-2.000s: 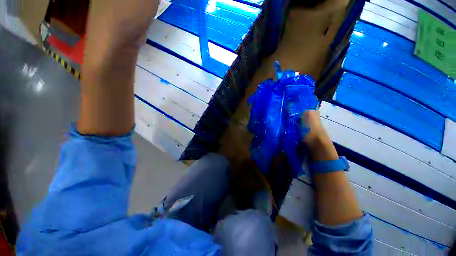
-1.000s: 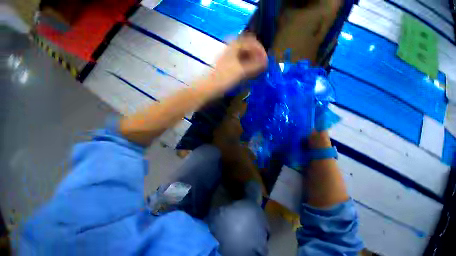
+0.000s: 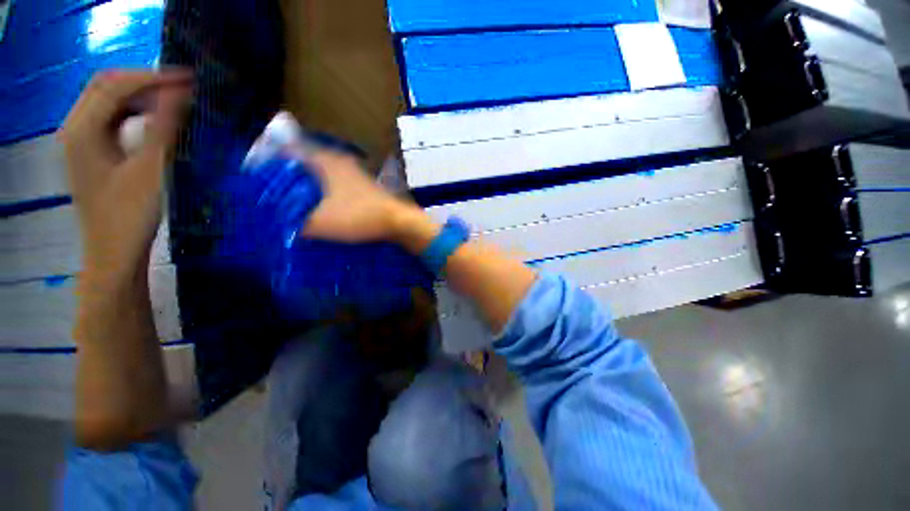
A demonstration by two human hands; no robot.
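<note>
A crumpled, shiny blue ball of peeled protective film [image 3: 284, 225] is in my right hand [image 3: 349, 200], low over the gap between two stacks of cases. The hand is closed on its upper right side, and the film's lower part is dark and blurred. My left hand [image 3: 125, 150] is raised at the left, over the left stack's edge, with fingers curled and blurred. A small pale spot shows between its fingers; I cannot tell if it holds anything. Light-grey cases [image 3: 589, 205] lie right of the gap, and flat blue film [image 3: 514, 65] covers those further back.
Black case ends with silver loop handles [image 3: 803, 215] face each other at the right. A white sheet [image 3: 649, 55] lies on the blue-covered cases. Brown cardboard [image 3: 334, 70] shows in the gap. The left stack [image 3: 35, 250] has a dark vented side. Grey floor [image 3: 738, 399] is at lower right.
The view has turned to the right, bringing the black handled ends into sight. My right hand has moved with the film ball to the left of the picture. My left hand is now apart from the film.
</note>
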